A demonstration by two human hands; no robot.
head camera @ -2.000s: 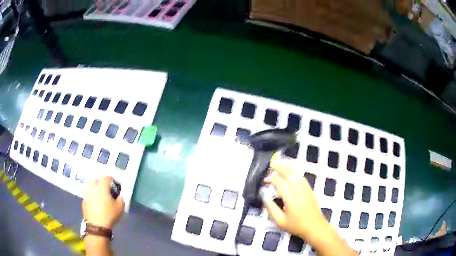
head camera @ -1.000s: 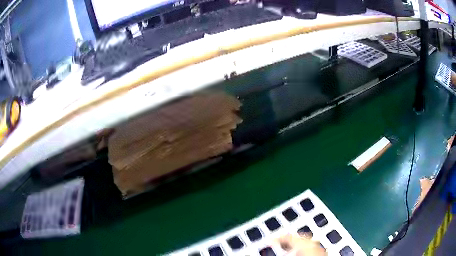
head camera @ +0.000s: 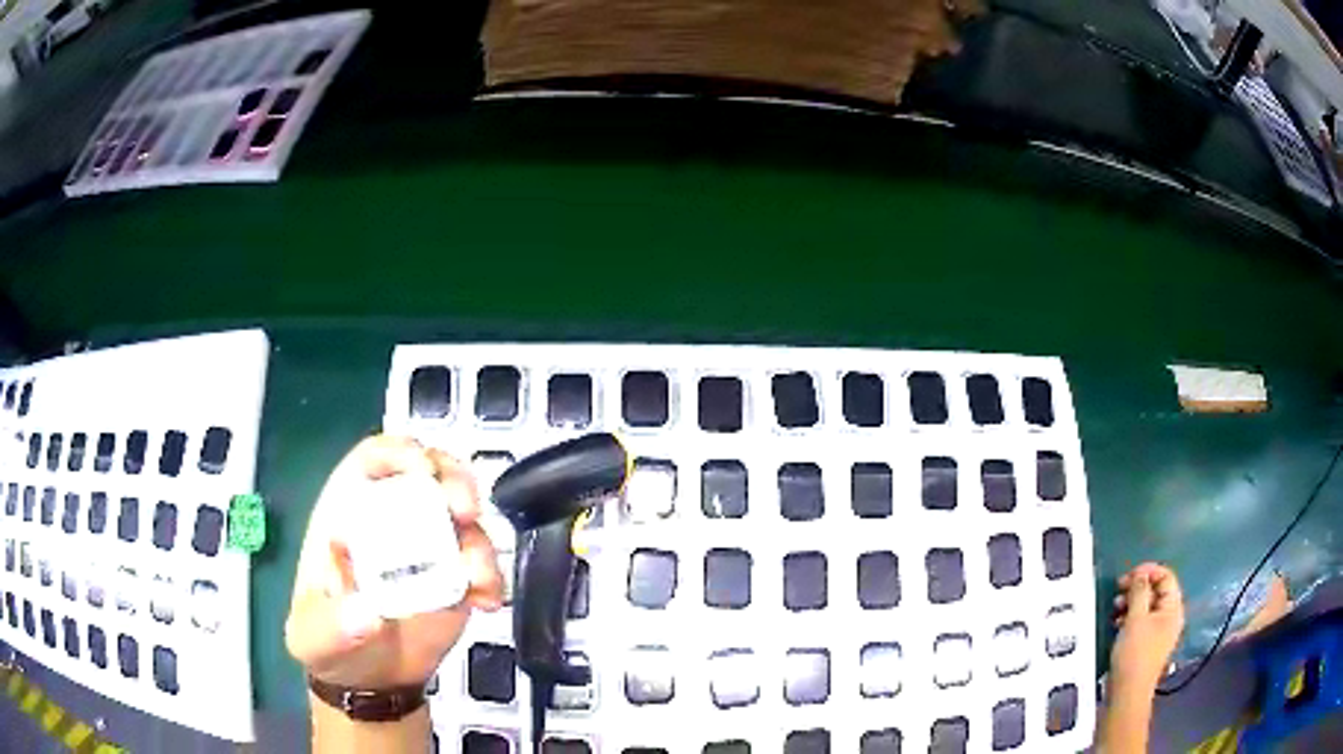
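My left hand point(head camera: 390, 560), with a brown wrist band, is raised over the left side of the white slotted tray point(head camera: 1078, 516). It holds a white, overexposed flat piece point(head camera: 405, 552) with a small dark printed mark. The black barcode scanner point(head camera: 545, 552) lies on the tray just right of this hand, head up, cable trailing down. Dark rounded units point(head camera: 803, 491) fill many pockets. My right hand point(head camera: 1149, 604) is beyond the tray's right edge, fingers curled; whether it holds anything is unclear.
A neighbouring tray point(head camera: 236, 442) with a green tag point(head camera: 246, 523) is at left. A pale tray with reddish units point(head camera: 147, 103) is at back left. Brown cardboard sheets point(head camera: 707, 52) are at the back. A pale strip point(head camera: 1220, 388) and thin cable point(head camera: 1281, 552) are at right.
The view has swung up to the shelf and back down to the trays. My left hand has moved from the neighbouring tray and holds a white piece. My right hand has left the scanner area.
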